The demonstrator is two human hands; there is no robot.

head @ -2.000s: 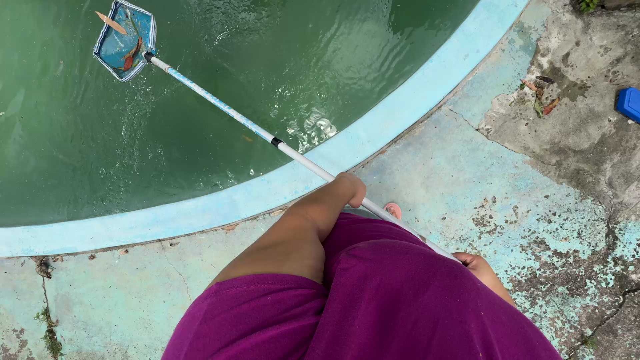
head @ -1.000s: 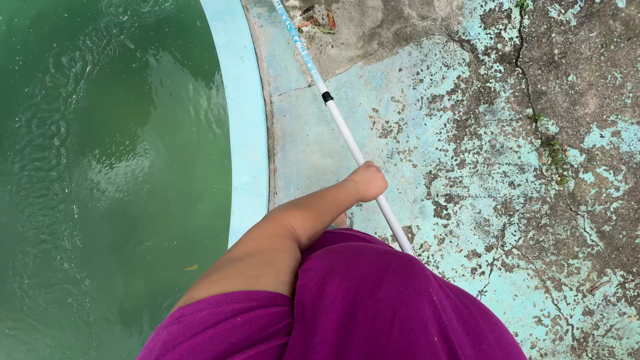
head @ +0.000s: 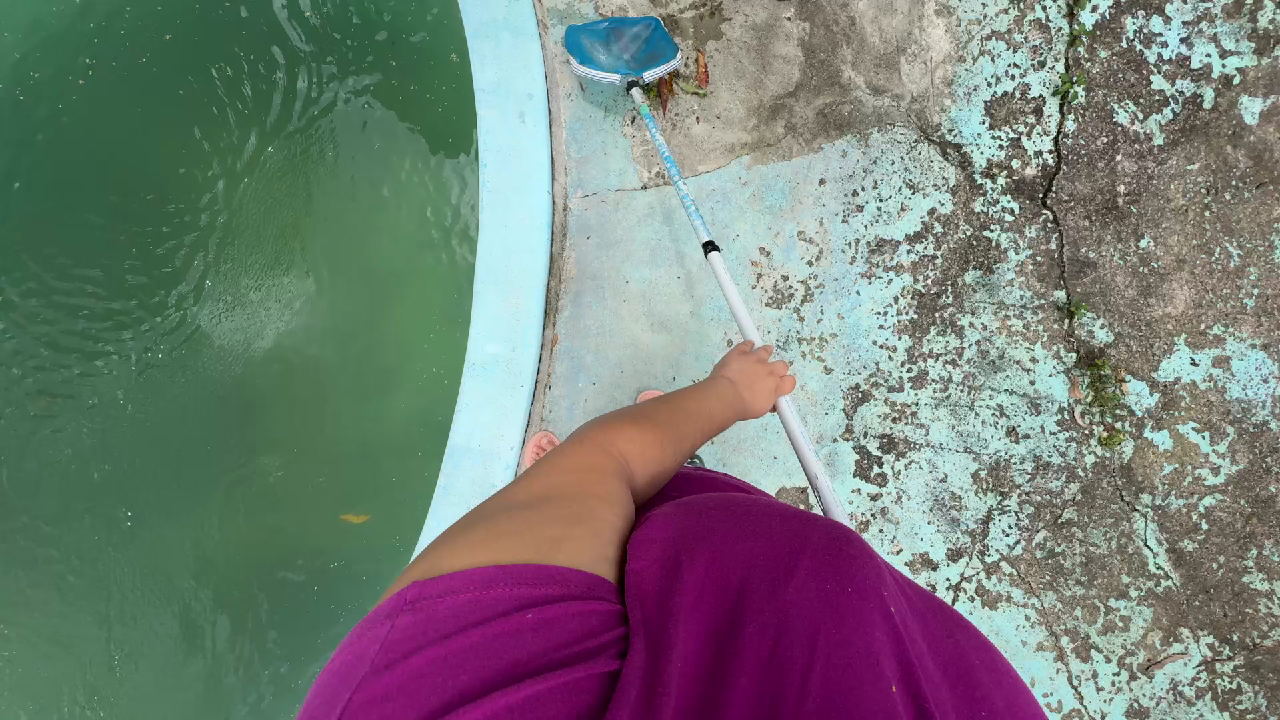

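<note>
My left hand [head: 755,380] is closed around the white lower section of a pool skimmer's telescopic pole [head: 738,305]. A black collar [head: 710,247] joins this section to the blue-patterned upper part. At the far end, the blue skimmer net [head: 622,46] with its white-edged frame is over the concrete beside the pool, next to some reddish-brown leaves [head: 702,70]. Whether the net touches the ground I cannot tell. The pole's near end goes out of sight behind the purple shirt. My right hand is not visible.
Green pool water [head: 250,400] lies on the left, with a yellow leaf [head: 355,518] in it. The light-blue pool rim [head: 512,250] curves past my feet [head: 540,447]. Cracked concrete with peeling paint [head: 1000,330] spreads on the right.
Two seconds ago the net was over the water with leaves in it; now it is over the concrete. My right hand, seen then on the pole's near end, is out of view. The view has turned.
</note>
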